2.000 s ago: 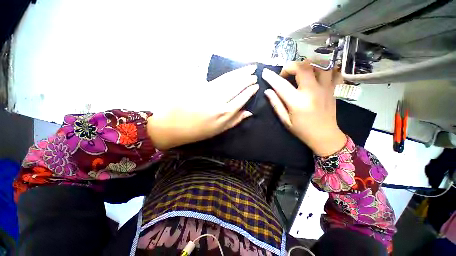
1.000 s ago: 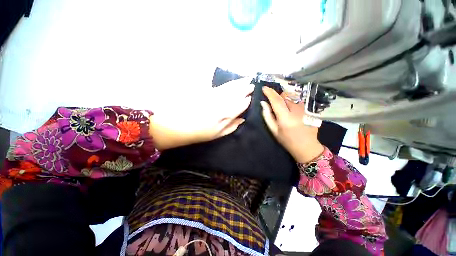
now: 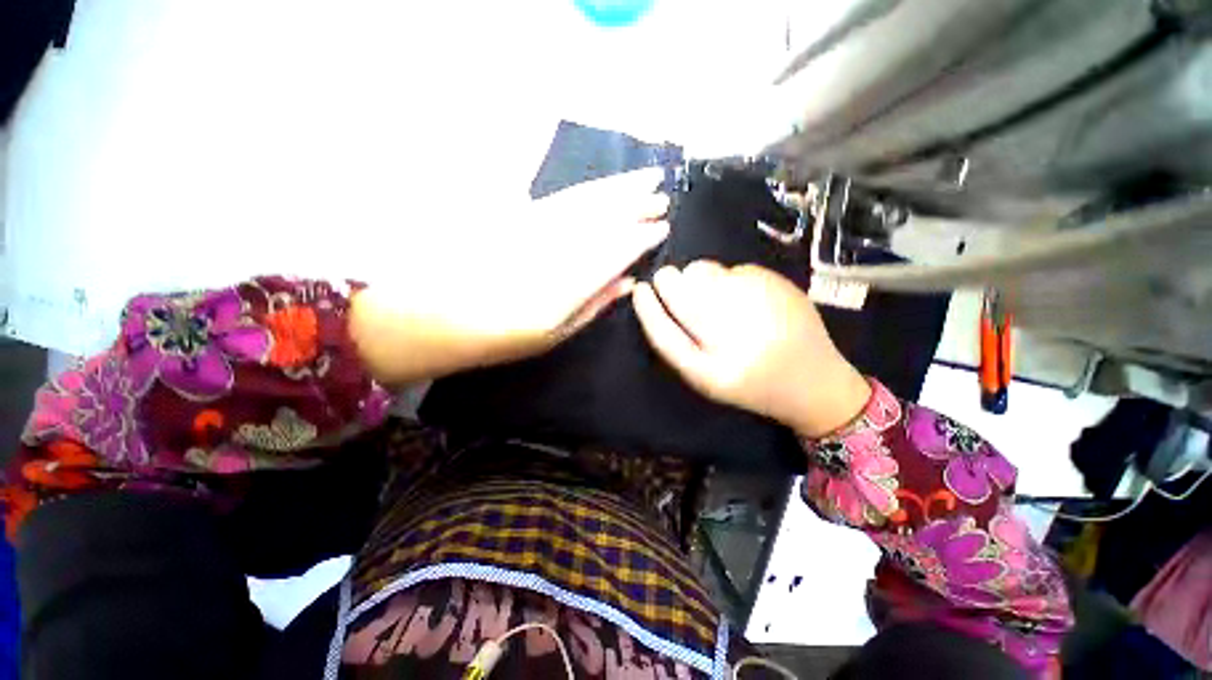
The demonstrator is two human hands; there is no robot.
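Observation:
A black cut panel [image 3: 625,399] lies on the white table in front of me, and its far end reaches the presser foot and needle [image 3: 685,170]. A dark flap of cloth [image 3: 585,157] sticks out left of the needle. My left hand [image 3: 558,272] lies flat on the panel's left part, overexposed, fingertips just short of the needle. My right hand [image 3: 744,339] is on the panel nearer to me, its fingers curled and thumb side down, pinching the cloth.
The machine head [image 3: 1010,106] spans the upper right. Orange-red snips [image 3: 994,352] lie to the right. Dark scrap cloth [image 3: 1123,445] is at the right end. A light-blue piece [image 3: 614,11] shows at the top edge.
My right hand has moved back from beside the needle towards me, and its fingers have curled. My left hand stays on the panel. The camera view has shifted.

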